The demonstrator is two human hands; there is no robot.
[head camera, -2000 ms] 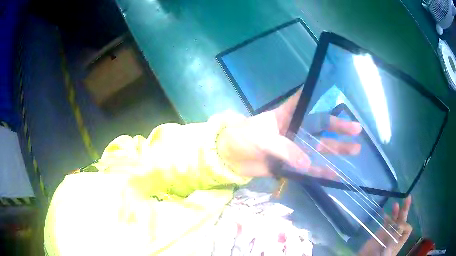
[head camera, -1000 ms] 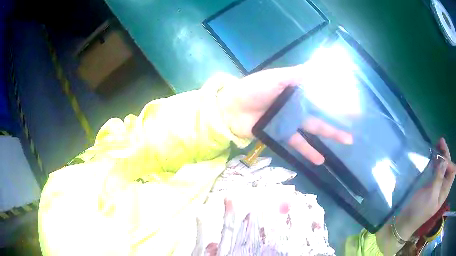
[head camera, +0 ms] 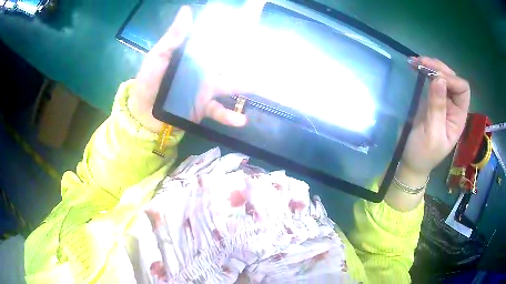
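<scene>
A clear, black-bordered touch panel (head camera: 344, 161) is held up over the bench by both hands, tilted, with a strong white glare on it. My left hand (head camera: 161, 72) grips its left edge, with fingers showing through the glass. My right hand (head camera: 441, 113) holds its right upper corner between thumb and fingers. An orange flex cable (head camera: 165, 137) hangs at the panel's lower left. A grey-blue screen lies behind the panel and shows through it, partly hidden by glare.
Another dark-edged panel (head camera: 145, 25) lies on the green bench (head camera: 72, 47) behind my left hand. At the right are a red tape dispenser (head camera: 470, 145), a black plastic bag (head camera: 444, 238) and a dark-edged panel piece (head camera: 481, 194). A carton (head camera: 57, 117) stands at the left.
The view has swung to the right. The panel is now spread between both hands and more level across the view. My right hand has moved up to its right corner.
</scene>
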